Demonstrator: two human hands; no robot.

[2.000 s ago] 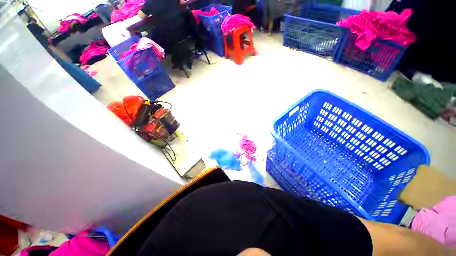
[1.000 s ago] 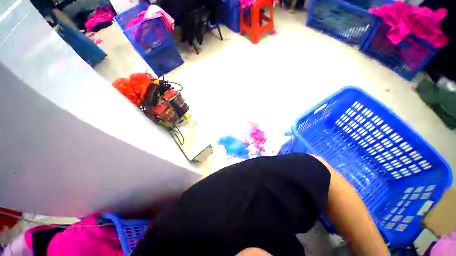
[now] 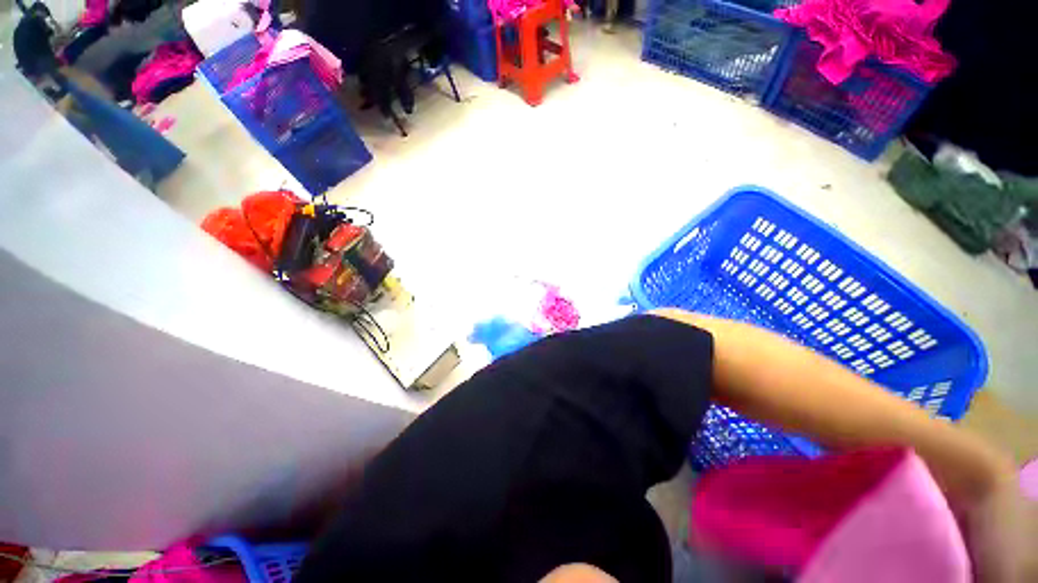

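Observation:
My left arm, in a black sleeve, reaches across to the lower right. My left hand (image 3: 1011, 526) is blurred and cut off by the right edge, so its fingers and grip cannot be made out. A pink garment panel (image 3: 837, 512), hot pink on one face and pale pink on the other, stands folded below my forearm, close to the hand. Its lower part is cut off by the picture's edge. My right hand is not in view.
A blue slatted basket (image 3: 842, 285) stands on the floor behind my arm. An orange-red bundle with cables (image 3: 330, 256) lies left of centre. A red stool (image 3: 535, 55) and pink-filled baskets stand farther back. A large pale surface (image 3: 148, 376) fills the left.
My left forearm has come into fuller view and swung up toward the right edge. The pink panel has appeared below it. The view has shifted, so the surroundings sit differently.

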